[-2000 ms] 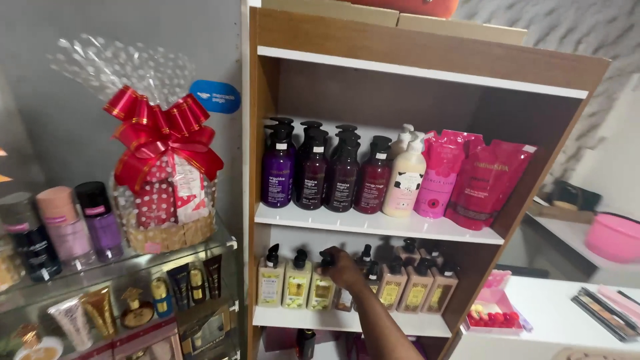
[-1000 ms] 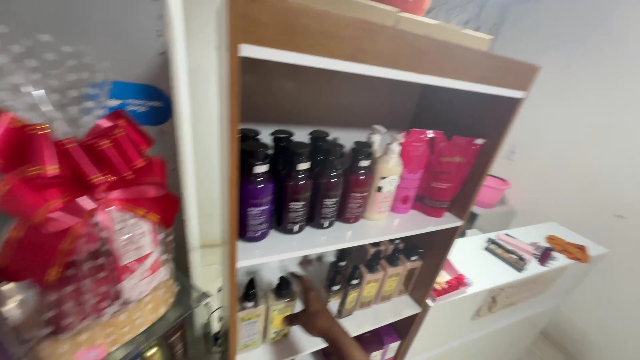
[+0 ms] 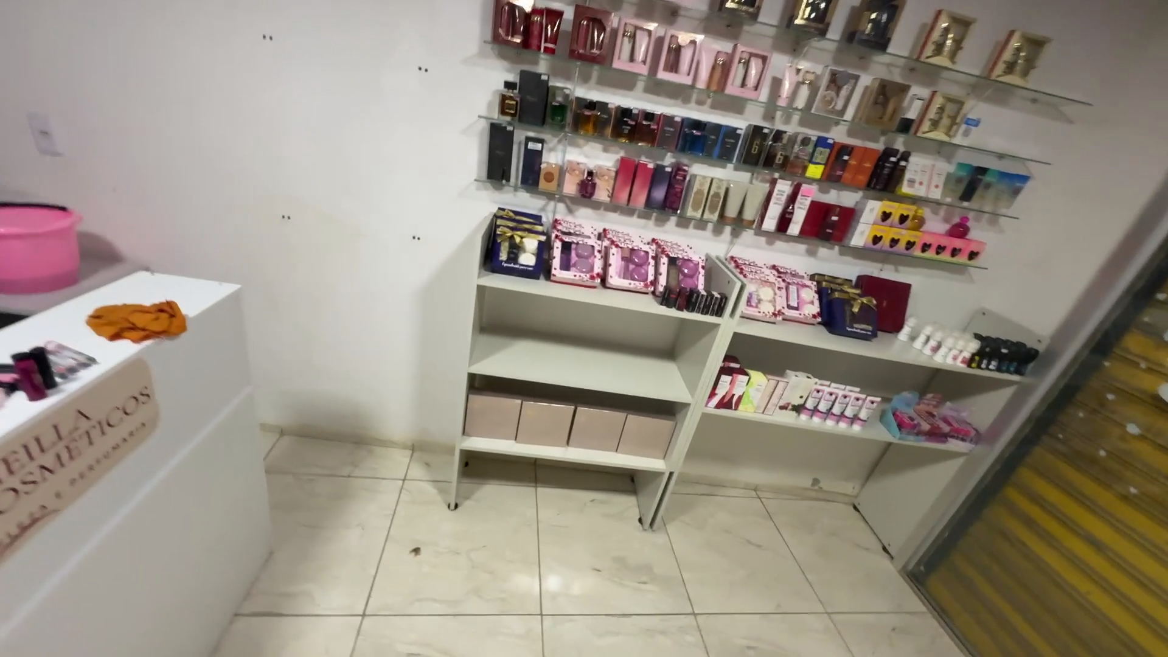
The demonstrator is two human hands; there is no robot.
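Neither my left hand nor my right hand shows in the head view now, so what they hold is hidden. An orange cloth lies crumpled on the white counter at the left. Small dark cosmetic tubes lie nearer, at the counter's left edge. Across the room, boxed gift sets stand on top of a low white shelf unit. Perfume boxes and bottles line the glass shelves on the wall above.
A pink plastic tub stands behind the counter. Cardboard-coloured boxes fill the unit's lowest shelf. Cream tubes stand on a second unit. Pale floor tiles stretch before the units, and a yellow slatted shutter is at the right.
The view has swung far from the brown shelf of pump bottles to the counter and wall shelves. The hand that was among the bottles on the lower shelf is out of view.
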